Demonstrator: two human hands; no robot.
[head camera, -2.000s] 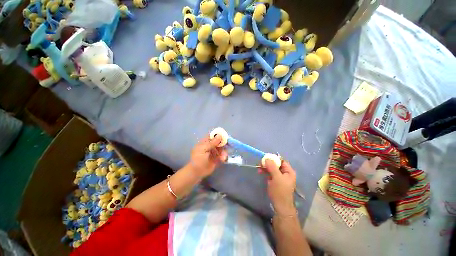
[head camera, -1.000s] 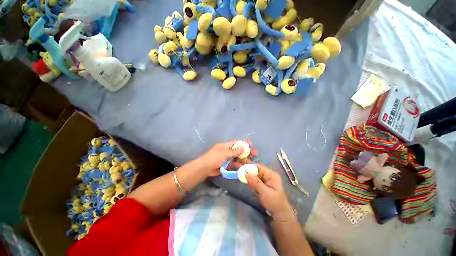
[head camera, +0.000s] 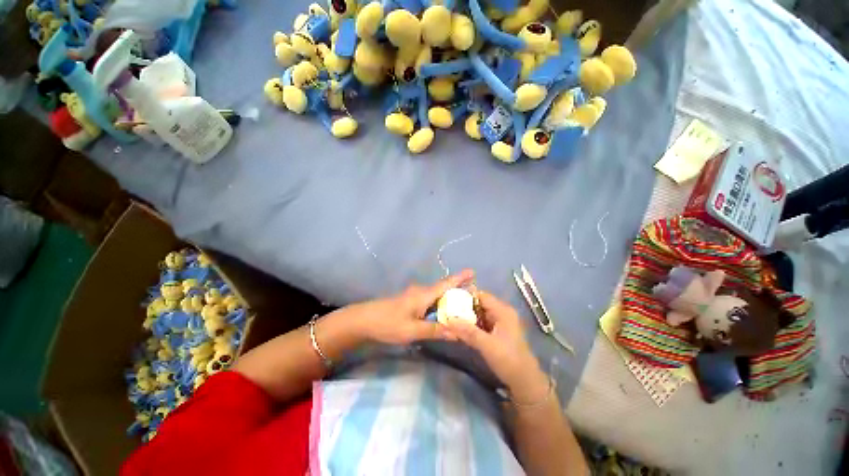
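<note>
My left hand (head camera: 416, 311) and my right hand (head camera: 498, 337) are together above the front edge of the table. Both hold one plush toy (head camera: 458, 307) between their fingers. Its pale yellow round end is overexposed and faces up; a little blue shows at its left side. The rest of the toy is hidden by the fingers. No needle can be made out. Open silver thread snips (head camera: 534, 299) lie on the grey-blue cloth right of my right hand.
A pile of blue-and-yellow toys (head camera: 405, 70) lies at the back. Spray bottles (head camera: 191, 125) stand upper left. A carton (head camera: 88, 307) of toys is at left. A doll (head camera: 717, 314) on striped fabric and a red-white box (head camera: 738, 197) are at right. Loose threads (head camera: 588, 244) lie on the cloth.
The toy was stretched between my hands, then folded; now the hands are close together around one end. The snips, earlier by my right hand, lie on the cloth.
</note>
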